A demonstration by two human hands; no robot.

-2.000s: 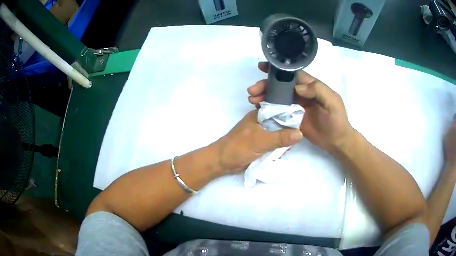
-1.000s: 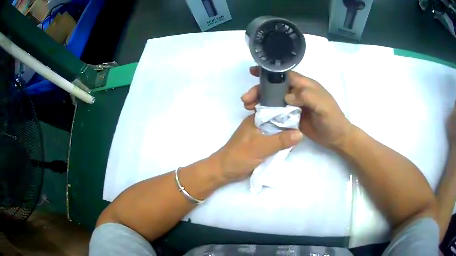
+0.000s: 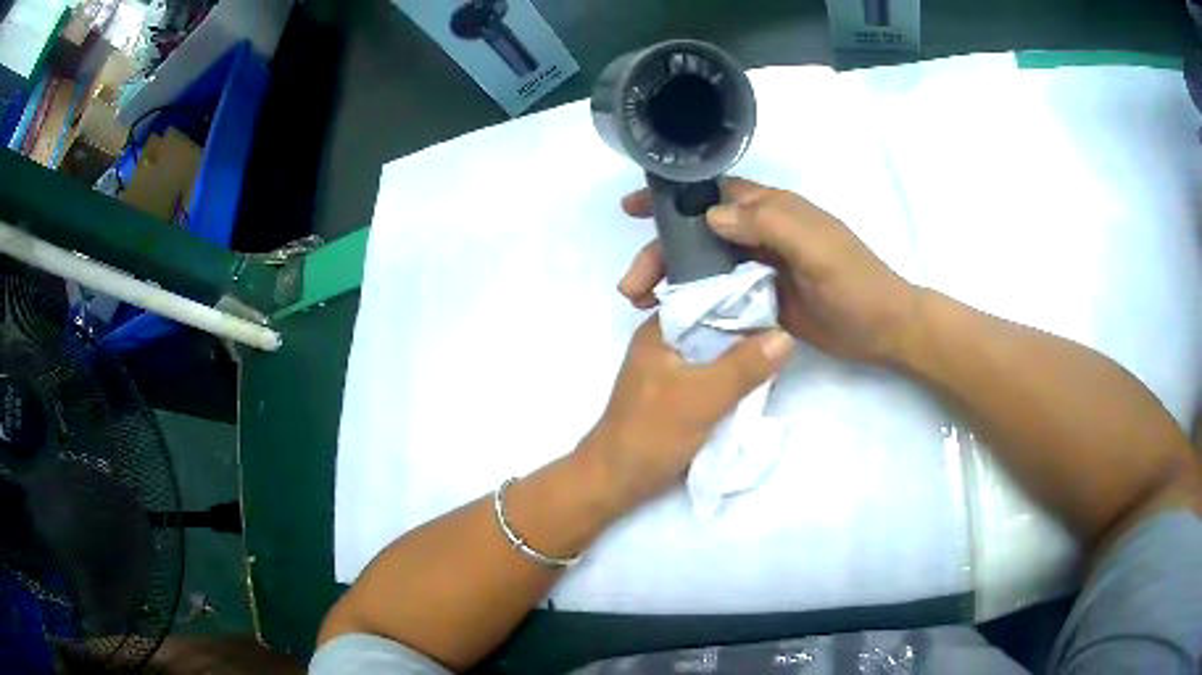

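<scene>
A dark grey handheld blower (image 3: 679, 112) stands upright above the white bench sheet (image 3: 488, 317), its ringed round opening facing up toward me. A crumpled white plastic sleeve (image 3: 738, 455) is wrapped round the lower handle and hangs below it. My left hand (image 3: 679, 402) grips the wrapped lower handle. My right hand (image 3: 804, 270) holds the upper handle, thumb beside the dark oval on it. The handle's lower end is hidden by the sleeve and hand.
A retail box (image 3: 494, 53) lies at the top left of the sheet and another box (image 3: 874, 24) is cut off at the top edge. A black floor fan (image 3: 86, 462), a white tube (image 3: 139, 290) and a blue bin (image 3: 218, 158) are at the left.
The view has shifted, so the bench and boxes sit differently in it. The blower appears farther left and slightly tilted. Both hands keep their hold. The neighbour's arm at the right has left view.
</scene>
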